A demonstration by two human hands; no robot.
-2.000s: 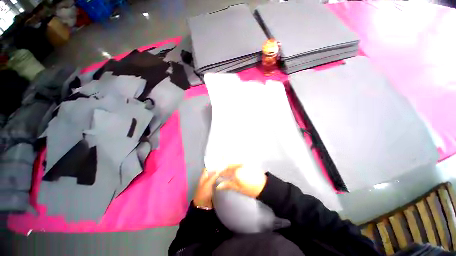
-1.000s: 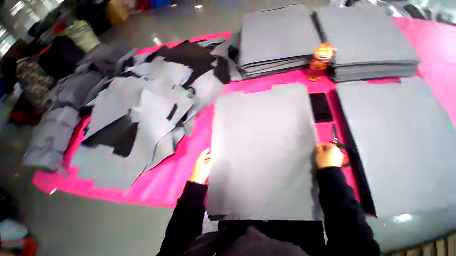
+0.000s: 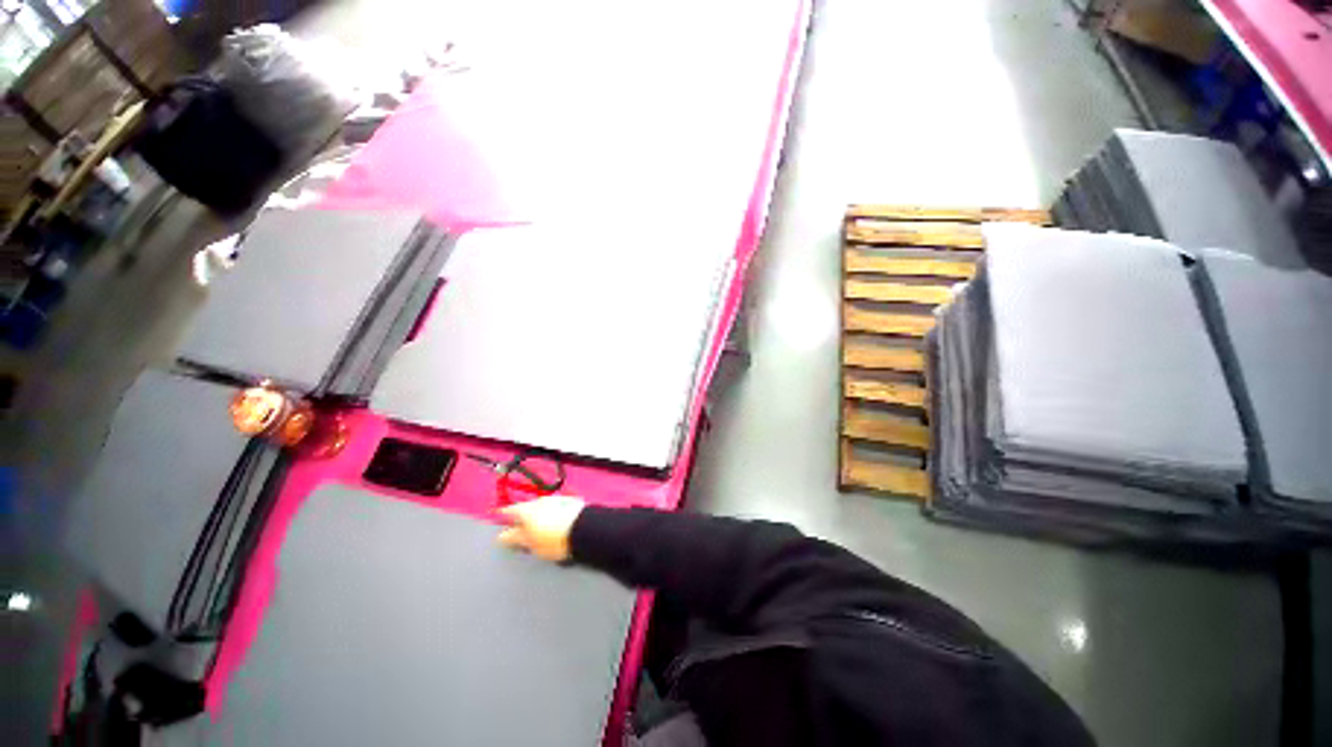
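Note:
A large grey panel (image 3: 424, 628) lies on the pink table cover (image 3: 456, 439), its near part cut off by the bottom edge. My right hand (image 3: 538, 528), in a black sleeve, is at the panel's edge with its fingers bent; whether they pinch the panel or only rest on it does not show. Scissors (image 3: 529, 476) with one red and one dark handle loop lie just beyond the hand. A flat black phone (image 3: 409, 466) lies beside them. My left hand is out of the picture.
Grey panel stacks stand beyond the phone (image 3: 563, 343), at the far left (image 3: 314, 292) and at the left (image 3: 146, 489). An orange bottle (image 3: 263, 413) stands between stacks. Right of the table, a wooden pallet (image 3: 885, 350) on the floor bears grey stacks (image 3: 1118, 350).
The view has swung to the right, bringing in the pallet; the scrap heap is mostly gone from view. My left hand has left the picture. My right hand remains at the panel's edge.

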